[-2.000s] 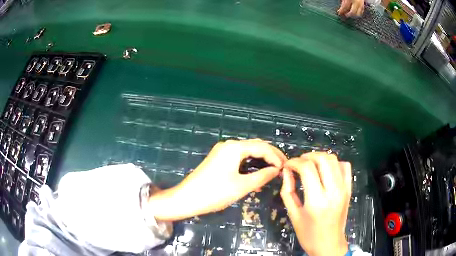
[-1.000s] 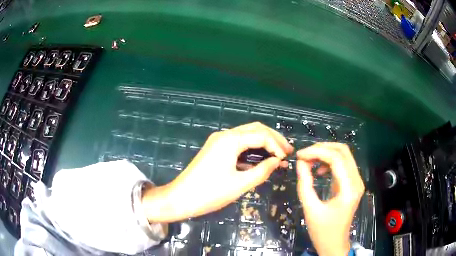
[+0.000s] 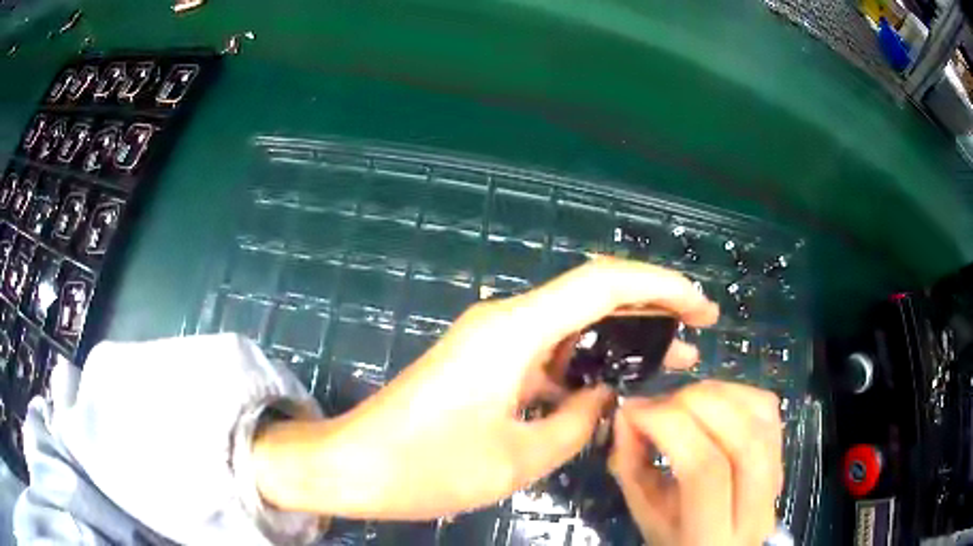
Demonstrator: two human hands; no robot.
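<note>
My left hand point(image 3: 459, 395) is over the clear blister tray point(image 3: 352, 224) and holds a dark watch housing point(image 3: 629, 347) between its thumb and fingers. My right hand point(image 3: 704, 459) is just below and right of it, with thumb and fingertips pinched together at the housing's lower edge. A tiny light spot shows at the right fingertips; it is too blurred to tell what they hold. Small dark parts with light ends point(image 3: 736, 256) lie in the tray's upper right pockets. The hands hide the tray's middle.
A black blister tray point(image 3: 91, 160) with several housings stands at the left. Small bits point(image 3: 237, 43) lie on the green mat beyond it. At the right is a black press fixture with a silver button point(image 3: 857, 371) and a red button point(image 3: 862, 469).
The dark housing has turned into clearer view in my left hand. My right hand has moved lower, its fingertips now at the housing. The whole view has shifted, with the mat's far items higher.
</note>
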